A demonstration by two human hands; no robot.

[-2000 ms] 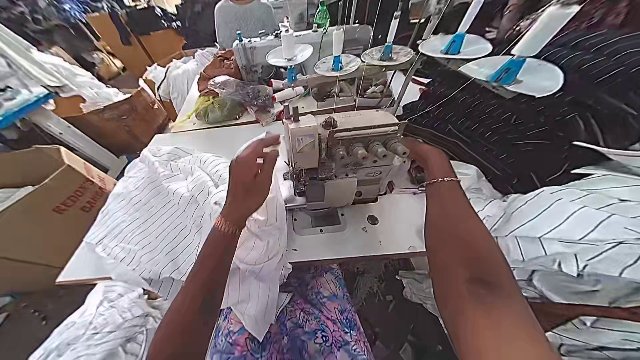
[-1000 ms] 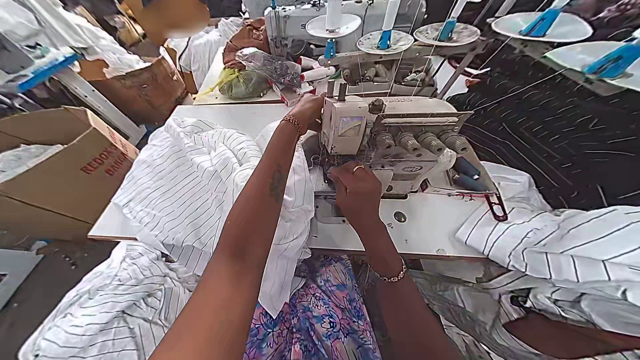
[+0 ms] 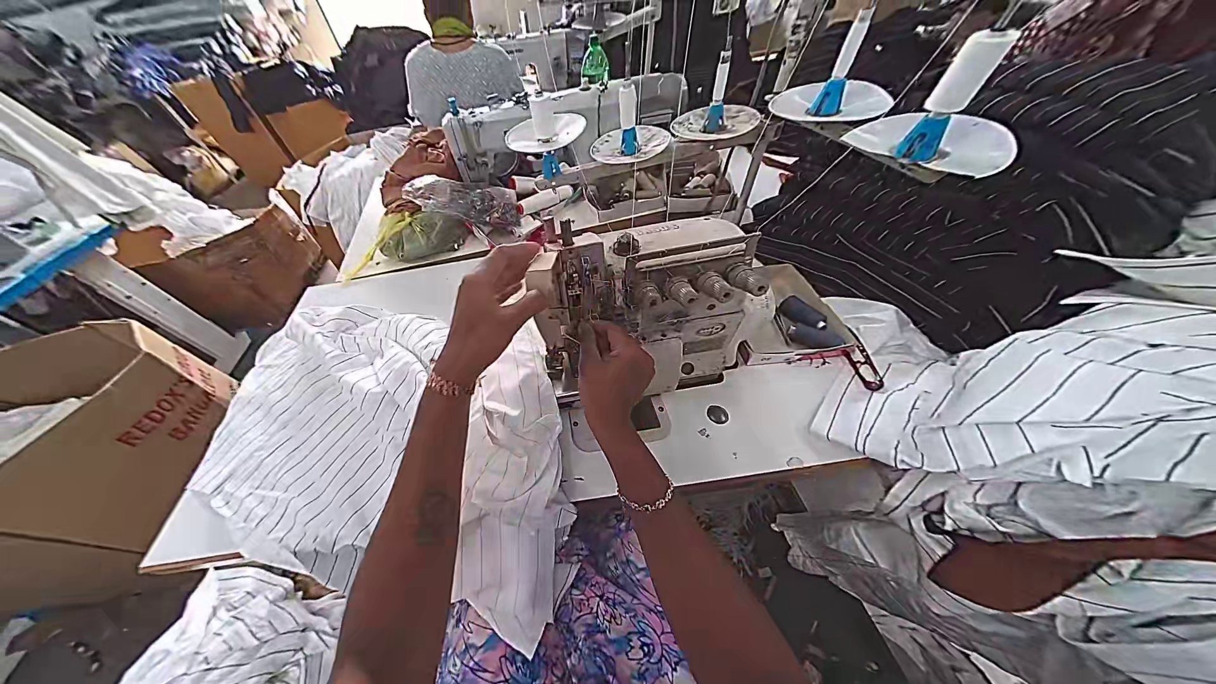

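Note:
An overlock sewing machine (image 3: 698,304) stands on a white table, its needle-side cover swung to the left so that inner parts show. My left hand (image 3: 494,309) is at that cover, fingers spread and thumb near its edge; whether it grips the cover cannot be told. My right hand (image 3: 613,366) is at the needle area, thumb and forefinger pinched together; anything between them is too small to see. White pinstriped fabric (image 3: 323,427) lies on the table left of the machine, partly behind my left forearm. Cones of white thread (image 3: 627,109) stand on a rack behind the machine.
An open cardboard box (image 3: 104,456) stands at the left. Striped white cloth (image 3: 1035,389) and dark striped cloth (image 3: 912,237) are heaped at the right. Thread snips (image 3: 863,366) lie by the machine's right end. A person (image 3: 461,76) sits beyond, and another person's forearm (image 3: 1035,570) shows at lower right.
My right hand has come from the machine's right end to the needle area. My left hand went to the machine's top left and now has its fingers spread at the cover.

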